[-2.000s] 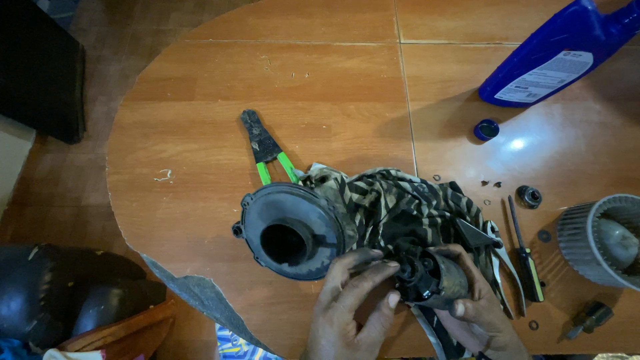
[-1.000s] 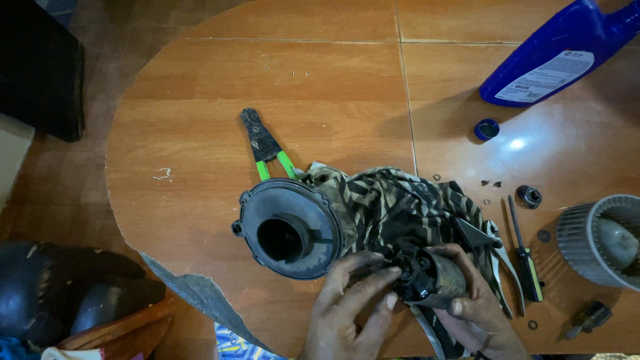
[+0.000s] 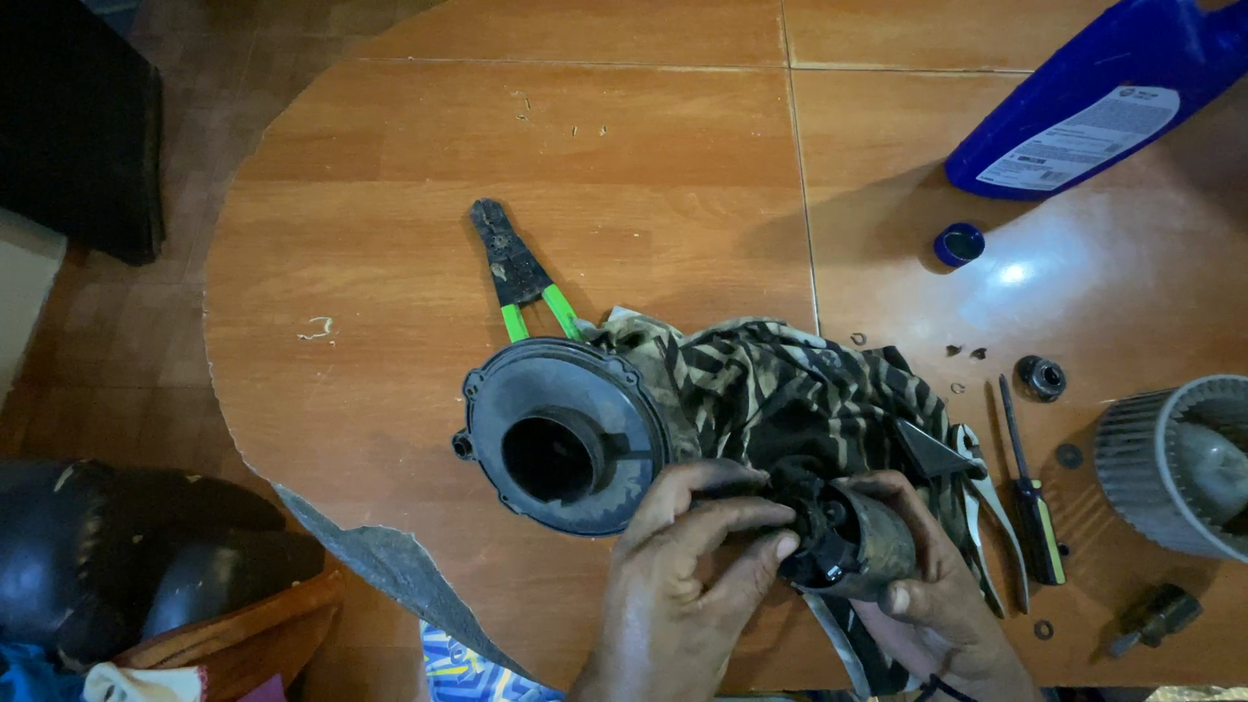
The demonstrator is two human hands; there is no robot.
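Observation:
A small electric motor (image 3: 882, 546) with a dark metal can lies in my right hand (image 3: 941, 595), whose fingers and thumb wrap its right side. My left hand (image 3: 687, 575) pinches the black end part of the motor; what lies between the fingertips is partly hidden. Beneath and behind the motor is a crumpled black-and-beige patterned cloth (image 3: 770, 390). Just left of the cloth a round black plastic housing (image 3: 624, 487) with a central tube opening rests on the table, close to my left hand. Pliers (image 3: 994, 517) lie right of my right hand.
Green-handled wire strippers (image 3: 517, 268) touch the housing. On the right are a screwdriver (image 3: 1035, 507), a grey blower wheel (image 3: 1131, 468), a dark ring-shaped part (image 3: 1040, 378), washers and a small dark part (image 3: 1160, 616). A blue bottle (image 3: 1053, 117) and its cap (image 3: 958, 245) are at the upper right.

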